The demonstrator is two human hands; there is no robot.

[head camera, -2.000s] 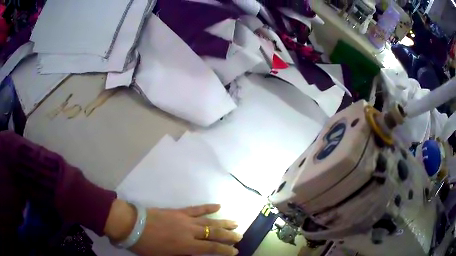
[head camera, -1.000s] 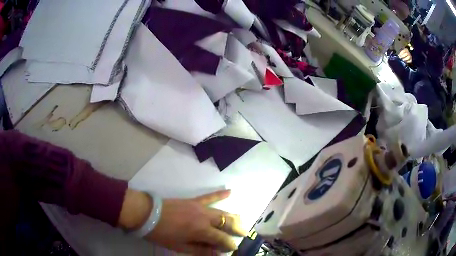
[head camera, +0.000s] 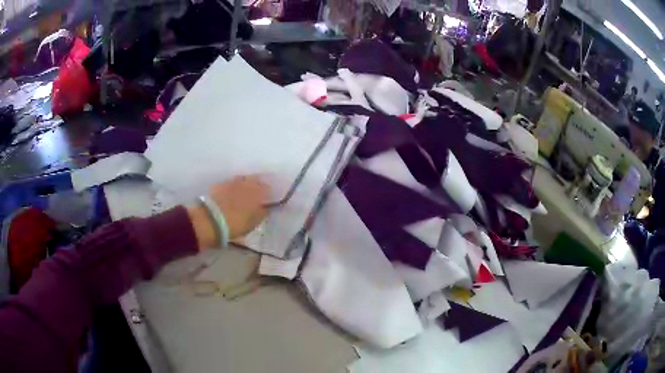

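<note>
My left hand (head camera: 244, 207), bare with a pale bracelet and a dark maroon sleeve, is at the near edge of the stack of white-faced cut panels (head camera: 240, 120). Its fingers are blurred and lie on the top panel; whether they pinch it cannot be told. A long white panel (head camera: 357, 280) slants down from the stack over the table. More white cloth (head camera: 445, 353) with a dark purple notched piece (head camera: 474, 320) lies at the bottom right. My right hand is out of the picture.
A heap of purple and white pieces (head camera: 394, 211) lies behind and right of the stack. Thin tan scraps (head camera: 226, 288) lie on the pale table (head camera: 255, 335). A green block (head camera: 576, 251), a lilac bottle (head camera: 623, 193) and a blue crate (head camera: 44, 193) stand around.
My left hand has moved from the cloth by the needle up to the stack. The view has swung up and left, and the machine head has mostly left the picture at the bottom right.
</note>
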